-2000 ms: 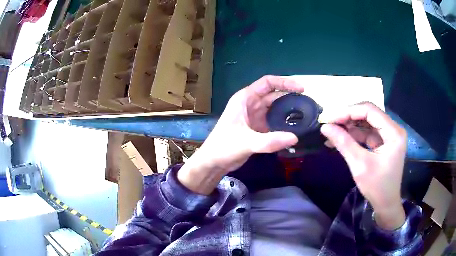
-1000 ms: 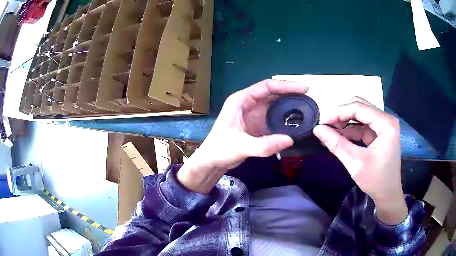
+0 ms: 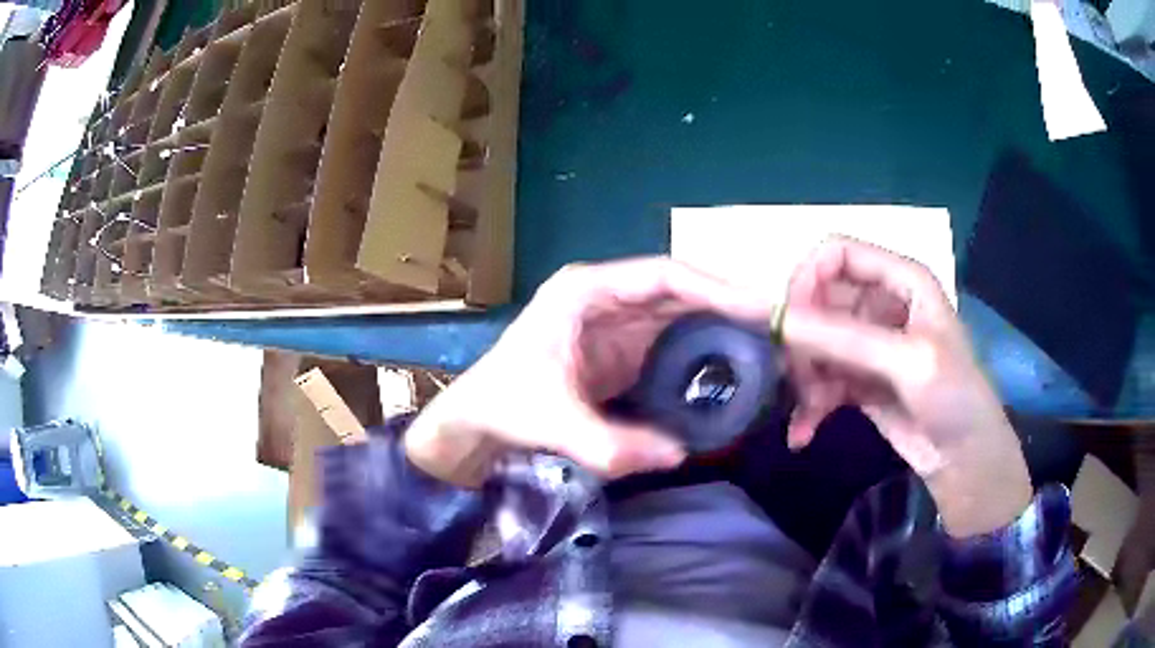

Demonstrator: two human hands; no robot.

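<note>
A round black speaker (image 3: 740,408) with a shiny centre is held above the bench's front edge. My left hand (image 3: 557,367) grips it from the left, fingers over the top and thumb below. My right hand (image 3: 887,367) is at its right rim, blurred, with the index finger against or just over the rim. A small yellowish spot shows at that finger's tip; I cannot tell what it is. Whether the right fingers hold anything is hidden by blur. A white sheet (image 3: 722,241) lies behind the hands.
A cardboard divider tray (image 3: 492,165) with pale wires stands at left on the green mat (image 3: 760,101). A black sheet (image 3: 1051,279) lies at right, a white strip (image 3: 1066,76) at far right. Cardboard offcuts (image 3: 332,408) are below the blue edge.
The speaker and my left hand have moved down and slightly left. My right index finger has stretched out to the speaker's upper right rim, where the thumb and finger were pinched before.
</note>
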